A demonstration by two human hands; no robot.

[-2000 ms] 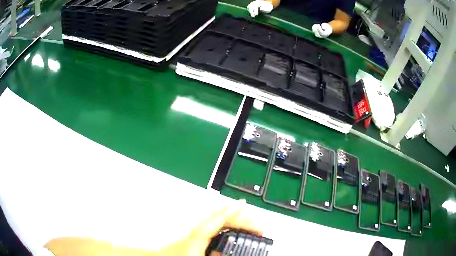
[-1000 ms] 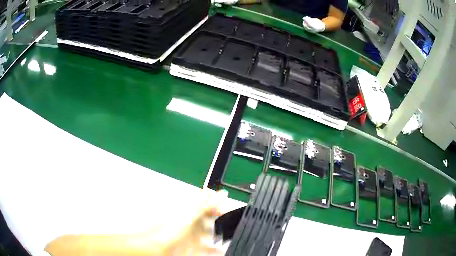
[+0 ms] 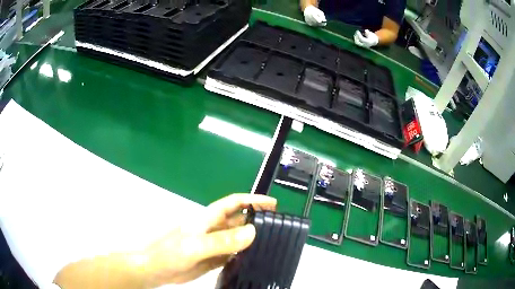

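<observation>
My left hand (image 3: 192,240), bare, reaches in from the lower left. It is shut on a stack of thin black phone frames (image 3: 275,242), held on edge side by side, with thumb and fingers at the stack's left side. The bottom picture edge cuts off the stack. Several single phone frames (image 3: 363,211) lie side by side on the green surface to the right. The held stack partly covers the leftmost one. My right hand is not in view.
A wide black tray (image 3: 276,73) lies behind the row. A pile of black trays (image 3: 161,42) stands at far left. A red and black item (image 3: 412,127) is right of the tray. A dark slab (image 3: 430,284) is cut off at bottom right. A person's gloved hands (image 3: 366,38) are opposite.
The held stack first rose from the bottom edge to beside the leftmost laid frame, tilted. Now it is more upright and slightly left. The opposite person's second glove is in view again.
</observation>
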